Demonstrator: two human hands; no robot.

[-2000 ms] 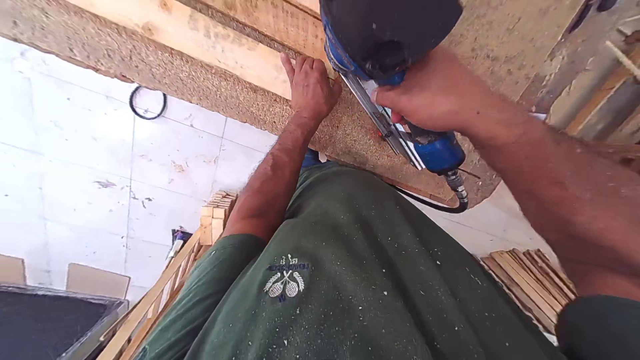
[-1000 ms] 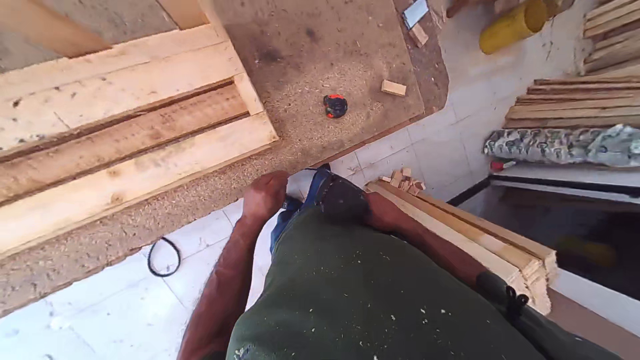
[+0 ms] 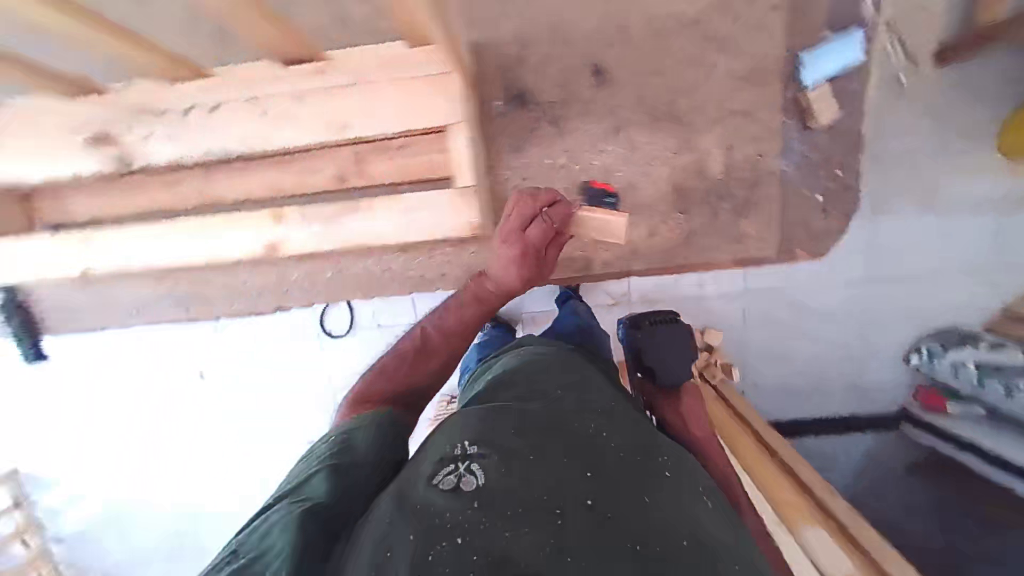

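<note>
My left hand (image 3: 530, 240) holds the left end of a small wood block (image 3: 602, 225) between fingers and thumb, over the front part of the worktable (image 3: 680, 160). Right behind the block lies a black and red tape measure (image 3: 600, 194). Low at my right side, my right hand (image 3: 676, 396) is on a black and blue power nailer (image 3: 658, 348); the tool's head hides most of the fingers. To the left of my left hand, a frame of pale wood boards (image 3: 240, 224) lies on the table, its end board (image 3: 472, 136) close to my fingers.
A light blue block (image 3: 832, 58) and a wood offcut (image 3: 819, 106) lie at the table's right end. Long wood strips (image 3: 792, 480) and small offcuts (image 3: 714, 360) are beside my right arm. A black ring (image 3: 337, 319) lies on the tiled floor.
My left hand has moved from the table's edge onto the small wood block, which lay apart on the table a second ago. The nailer was over the boards two seconds ago and is now at my right side.
</note>
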